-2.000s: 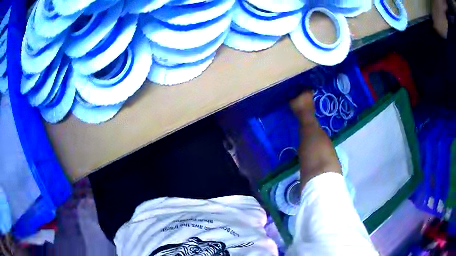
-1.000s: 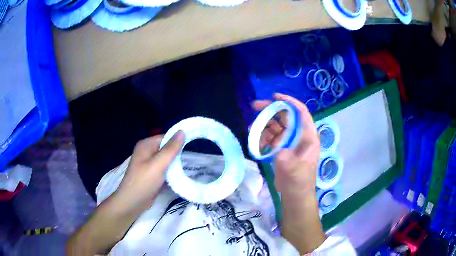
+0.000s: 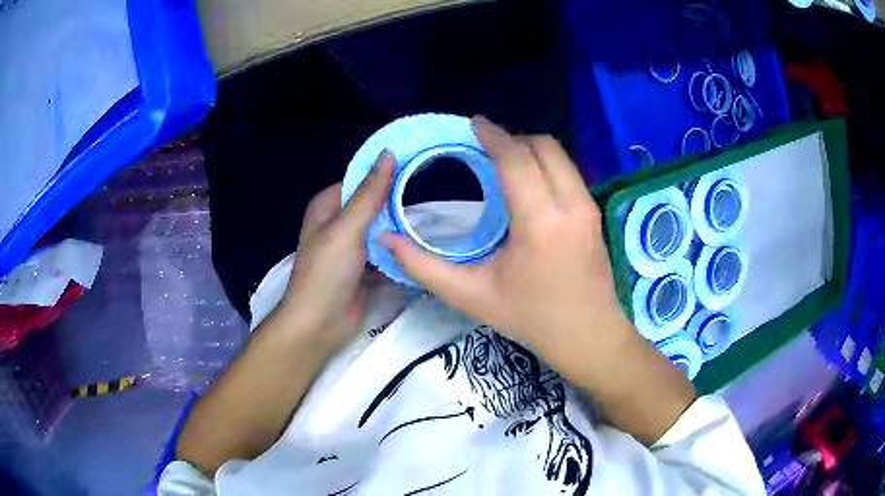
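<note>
A wide flat ring (image 3: 388, 136) with a pale blue face is held above my lap. A narrow ring (image 3: 400, 225) sits at its centre hole, facing up. My left hand (image 3: 340, 232) grips the flat ring's left side, thumb on its face. My right hand (image 3: 534, 228) grips the right side, fingers over the outer rim and thumb at the lower edge by the narrow ring. Whether the narrow ring is fully seated cannot be told.
A green-rimmed tray (image 3: 836, 208) at right holds several assembled pieces in rows. A blue bin (image 3: 621, 107) behind it holds loose narrow rings. A blue-rimmed tray (image 3: 175, 77) is at upper left, beside the tan bench edge (image 3: 262, 24). Blue crates stand at far right.
My right hand reached into the blue bin, then held a narrow ring apart from the flat ring. Now both hands are together and the narrow ring is at the flat ring's hole.
</note>
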